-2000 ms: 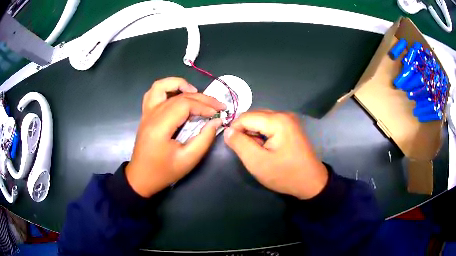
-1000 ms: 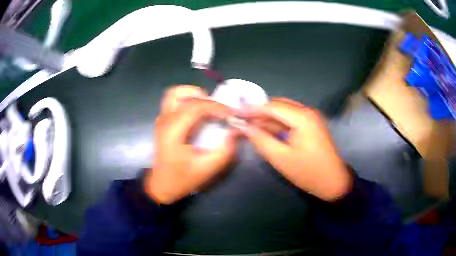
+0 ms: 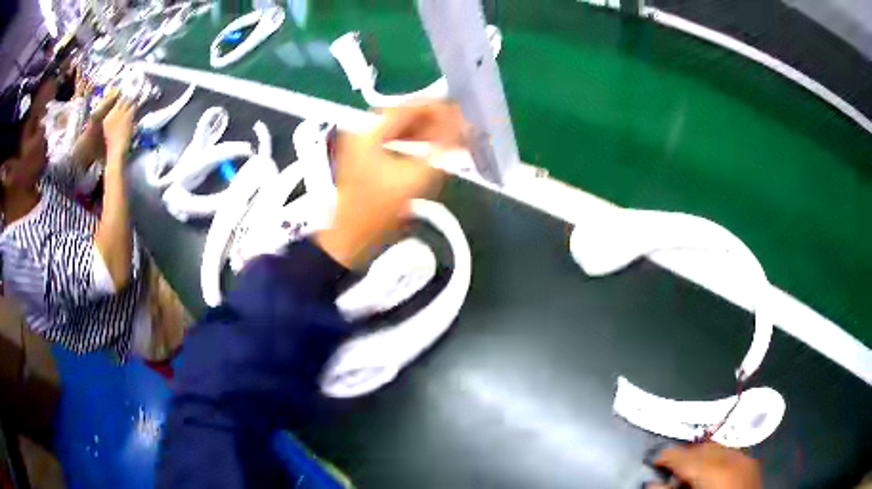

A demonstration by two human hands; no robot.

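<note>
The open white housing half lies on the dark bench at the lower right. Thin red and dark wires join it to the curved white arm, which rests partly across the white edge strip. My right hand is at the near side of the open half, cut off by the bottom edge. A small dark thing shows at its fingertips, too blurred to name. My left hand is blurred, raised over the pile of white curved units at the left. A pale sliver shows by its fingers; its grip is unclear.
A grey metal post stands close beyond my left hand. The green conveyor runs beyond the white edge strip and carries several white pieces. A person in a striped top works at the far left, beside more white units.
The view has swung left. My hands have parted: the left is over the piled units, the right stays near the open housing half. The cardboard box is out of view.
</note>
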